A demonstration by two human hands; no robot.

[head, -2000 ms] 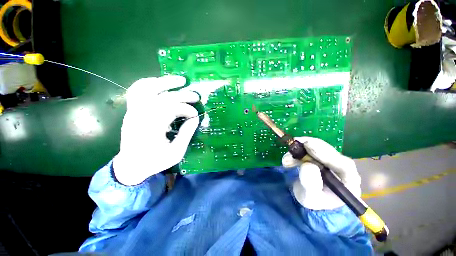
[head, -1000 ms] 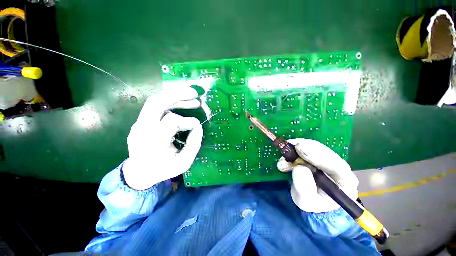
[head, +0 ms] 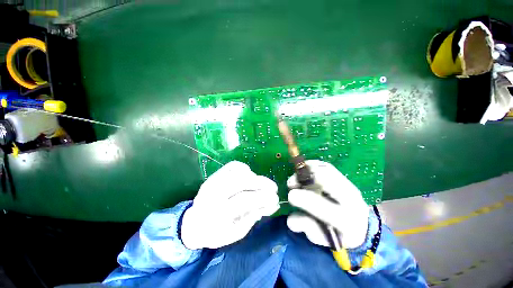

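Note:
A green circuit board (head: pixel 332 146) with silvery dots and white glare lies on the green bench. My left hand (head: pixel 230 205), in a white glove, is closed on thin solder wire (head: pixel 169 140) over the board's near left edge. A short end of wire shows between the two hands. My right hand (head: pixel 329 202), in a white glove, holds the soldering iron (head: pixel 304 172) over the near part of the board. The iron's copper tip points away from me and is slightly blurred; I cannot tell whether it touches the board.
At left, a black tray (head: pixel 66 84) holds a yellow ring (head: pixel 26 63), a blue tool with a yellow end (head: pixel 54 106) and a white bottle (head: pixel 35 125). At right stands a yellow-black striped pot (head: pixel 444 53) near white cloth (head: pixel 500 93). Grey floor (head: pixel 450 216) shows at lower right.
My left hand has moved right and toward me, close to my right hand. The iron has turned more upright in the picture, and its cord now shows by my right wrist. The view has shifted.

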